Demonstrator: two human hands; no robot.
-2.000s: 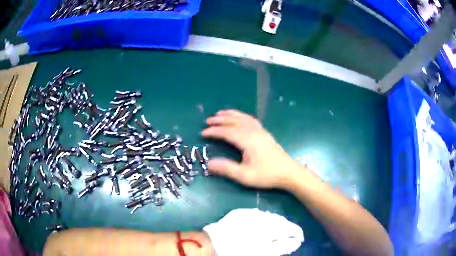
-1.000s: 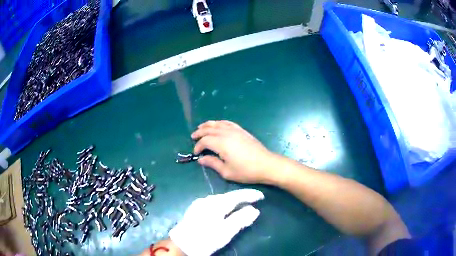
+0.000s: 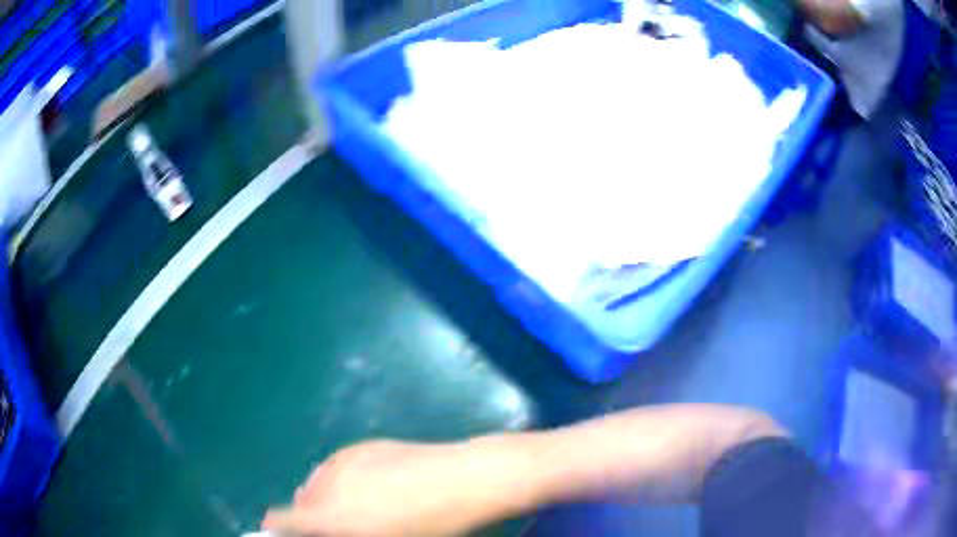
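My bare right hand (image 3: 362, 491) is at the bottom of the view, blurred, low over the green bench (image 3: 273, 357). Its fingertips are partly cut off by the lower edge. A small bit of white shows at the fingertips; I cannot tell what it is or whether it is held. My left hand is out of the picture. No loose metal parts show on the visible bench.
A large blue tote (image 3: 472, 262) with a glaring white liner (image 3: 598, 136) stands at the upper middle. A white unit (image 3: 161, 176) lies beyond the pale rail (image 3: 178, 278). A blue bin (image 3: 26, 441) shows at left. A person (image 3: 866, 47) is at upper right; totes (image 3: 876, 420) stand at right.
The view has swung right. The pile of parts and my gloved left hand have left the picture. My right hand now appears lower, and the part seen at its fingers is no longer visible.
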